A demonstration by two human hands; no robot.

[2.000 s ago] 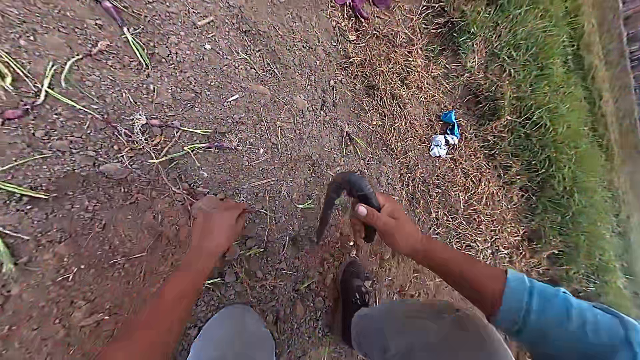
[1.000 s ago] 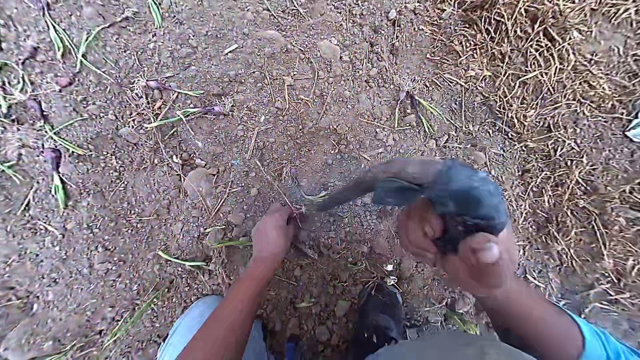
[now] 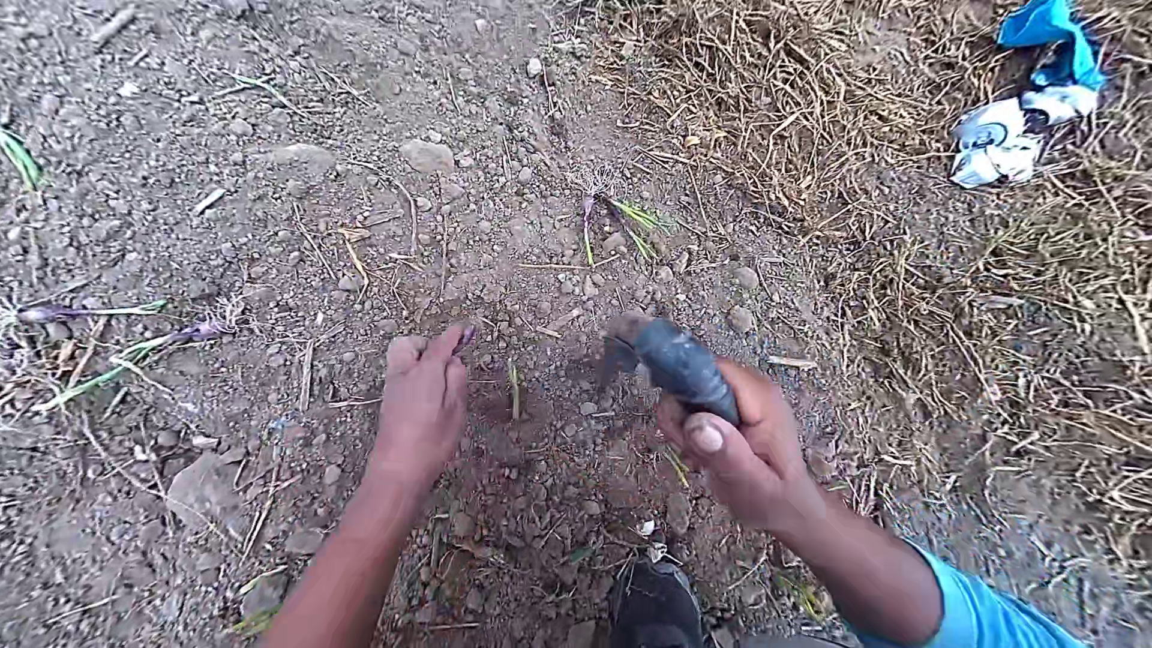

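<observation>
My right hand (image 3: 733,441) grips the dark, wrapped handle of a curved hand tool (image 3: 684,364), whose blurred metal end points down and left toward the soil. To its left, my left hand (image 3: 427,387) is low over the ground, with a small purple piece (image 3: 464,339) at its fingertips, perhaps an onion seedling. A short green shoot (image 3: 514,389) stands in the soil between the hands. Beyond them lies a seedling with pale roots and green leaves (image 3: 621,216). More purple-and-green seedlings (image 3: 135,351) lie on the left.
Dry straw (image 3: 900,225) covers the ground on the right, with a crumpled blue and white wrapper (image 3: 1017,117) at the upper right. Stones (image 3: 202,490) dot the loose soil. A dark shoe (image 3: 655,607) is at the bottom, below the tool.
The tool's metal end reached toward my left hand a second ago; now it is apart from that hand, on the right. The view has shifted.
</observation>
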